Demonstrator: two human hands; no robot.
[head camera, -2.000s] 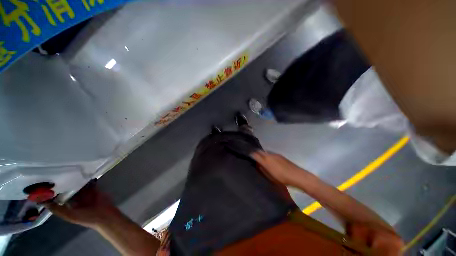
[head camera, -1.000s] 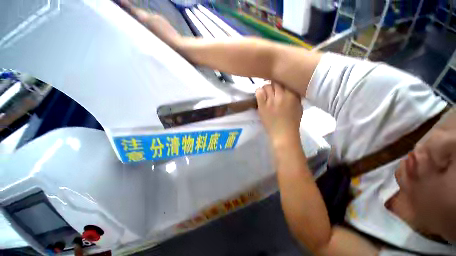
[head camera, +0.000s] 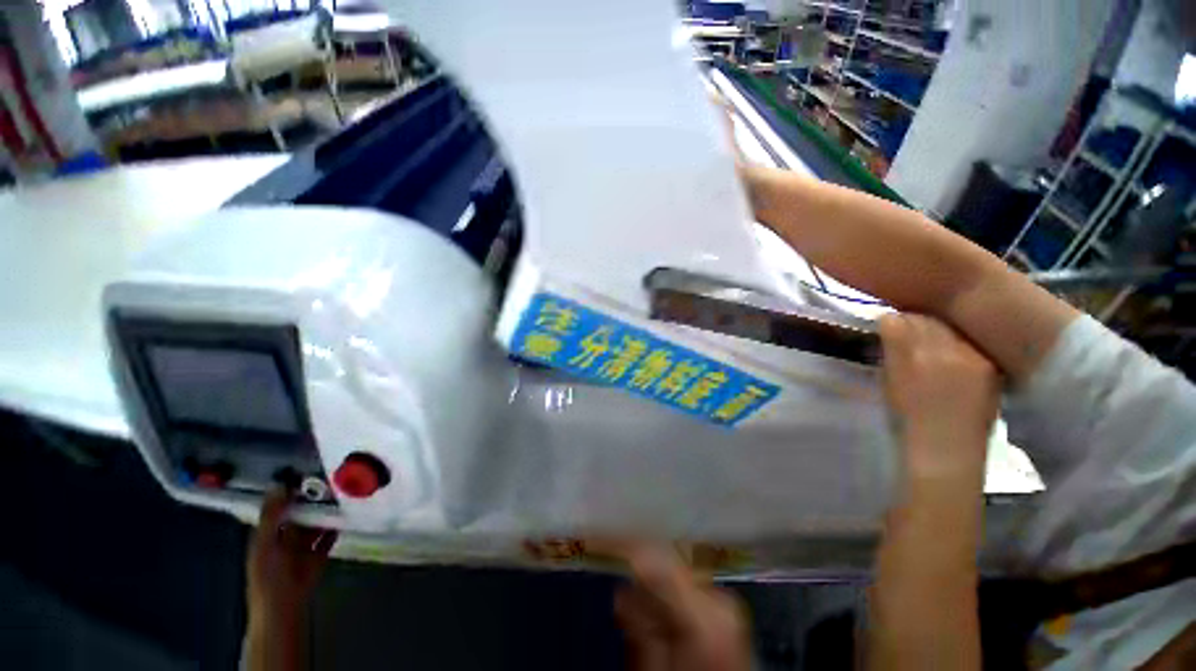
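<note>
A white machine housing (head camera: 617, 465) carries a dark screen (head camera: 217, 389), small push buttons (head camera: 210, 475), a red emergency stop knob (head camera: 361, 476) and a blue sign with yellow characters (head camera: 643, 361). My left hand (head camera: 295, 535) is at the lower left, one fingertip up at the buttons under the screen's right side. It holds nothing that I can see; whether a button is pressed cannot be told. My right hand (head camera: 682, 610) is low in the middle, in front of the housing, strongly blurred, its fingers unclear.
Another person in a white sleeve (head camera: 1128, 406) stands at the right. One of their hands (head camera: 938, 374) grips the metal bar (head camera: 774, 321); their other arm reaches behind the upright white cover (head camera: 590, 144). Dark blue troughs (head camera: 407, 164) lie behind, with shelving (head camera: 866, 66) further back.
The view has swung up from the floor to the machine's control end. My left hand now shows at the buttons and my right before the housing. The other person's hand stays on the bar.
</note>
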